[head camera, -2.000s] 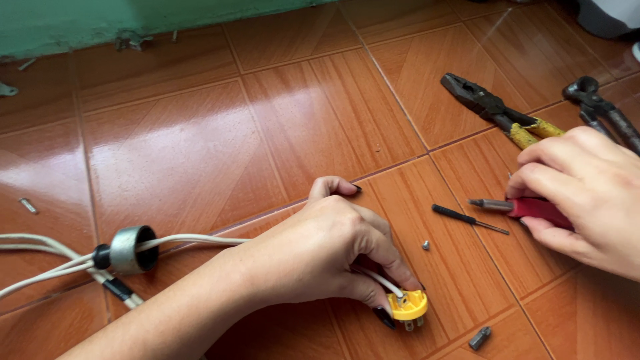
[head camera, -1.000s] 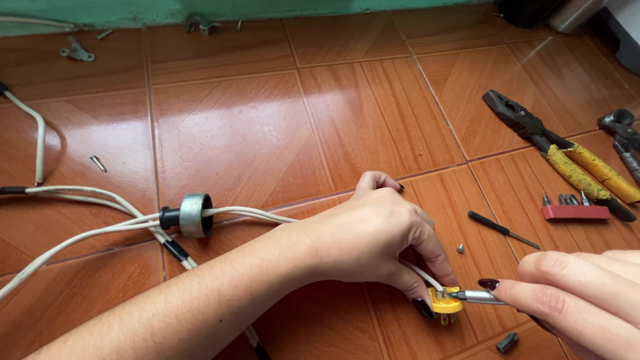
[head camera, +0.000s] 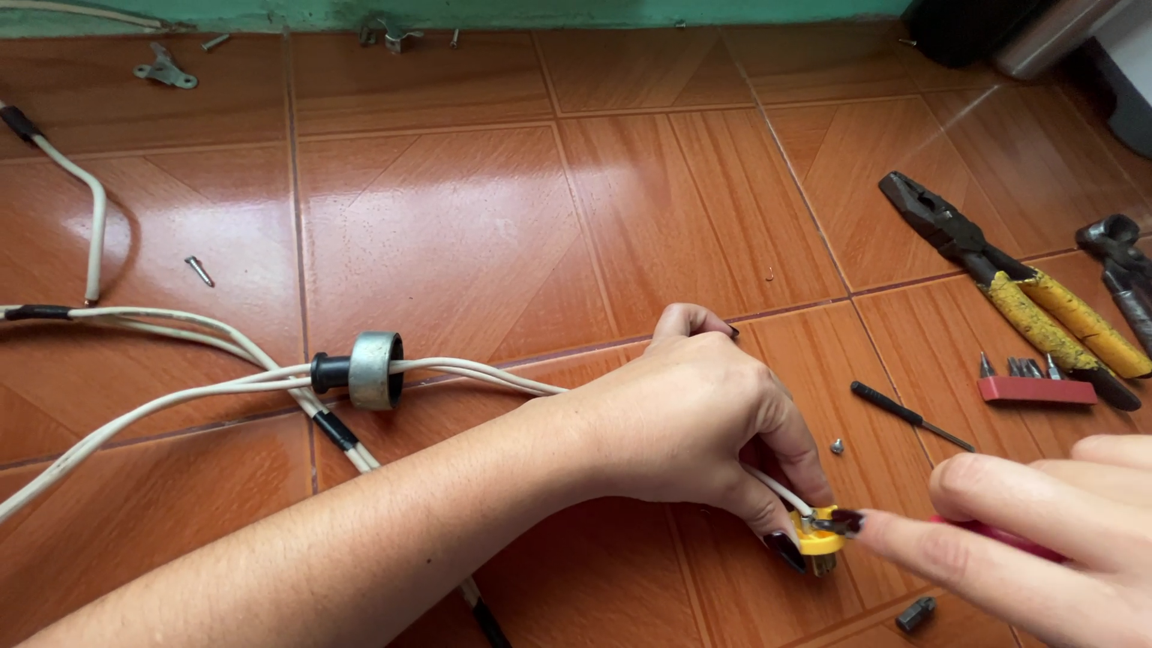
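Observation:
My left hand (head camera: 711, 423) pinches a yellow electrical plug body (head camera: 821, 542) between thumb and fingers, its metal prongs pointing down toward the floor. A white wire (head camera: 776, 489) runs from under the palm to a terminal on the plug. In my right hand (head camera: 1035, 531) is a screwdriver with a red handle (head camera: 1008, 537), mostly covered by the fingers; the index fingertip lies at the plug's terminal and hides much of the shaft and tip. White cables pass through a black and metal plug cover (head camera: 372, 371) to the left and continue under my left forearm.
Yellow-handled combination pliers (head camera: 1017, 270), a red bit holder (head camera: 1037, 390) and a small black screwdriver (head camera: 886, 402) lie at right. A small screw (head camera: 837, 445) and a dark bit adapter (head camera: 915, 614) are near the plug. A loose screw (head camera: 199, 271) and metal bracket (head camera: 166, 68) lie at left.
My right hand has come from beside the pliers to the plug, bringing the red-handled screwdriver. Its index finger now reaches the terminal. My left hand keeps its hold on the plug.

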